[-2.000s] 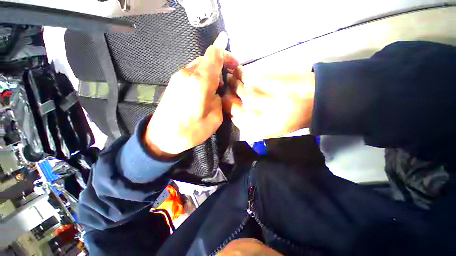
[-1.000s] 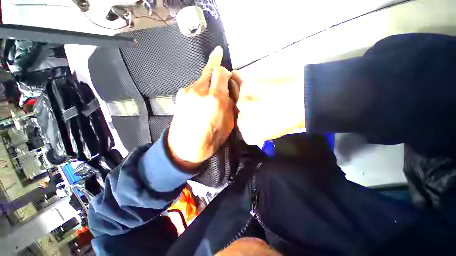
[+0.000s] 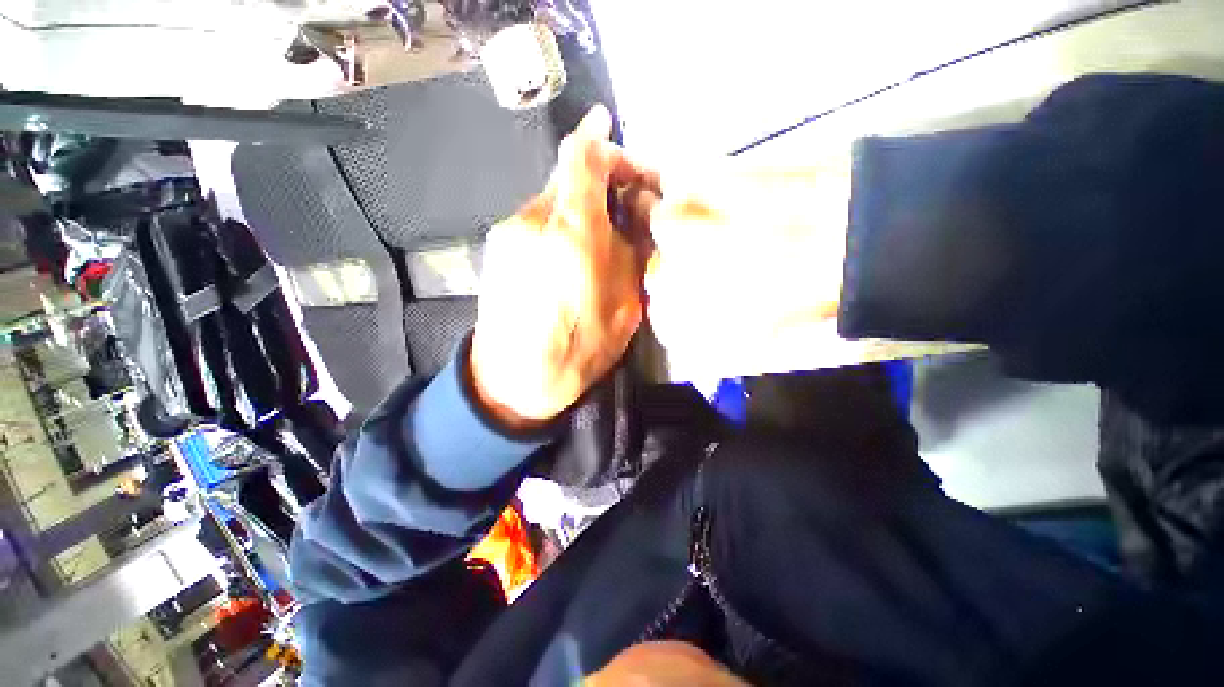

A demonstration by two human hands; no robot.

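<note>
The dark grey padded mesh panel (image 3: 450,168) lies left of and under my hands, with a pale camouflage strip (image 3: 443,271) and a dark strap (image 3: 360,201) crossing it. My left hand (image 3: 561,289) lies on the panel with its fingers at the right edge. My right hand (image 3: 732,269), washed out by glare, meets my left fingertips and pinches the same edge. A round metal machine part (image 3: 524,65) is just above my left fingertips. The needle point is not visible.
A grey machine bar (image 3: 188,121) crosses the upper left. The bright white table (image 3: 752,67) has a thin dark line across it. Black bags (image 3: 222,302) with grey straps hang or stand at left. Dark crumpled material (image 3: 1161,470) is at right. Something orange (image 3: 507,550) shows below.
The panel and my left hand sit further right in the picture than two seconds ago. More of the machine's underside shows at the top. Both hands still hold the panel edge.
</note>
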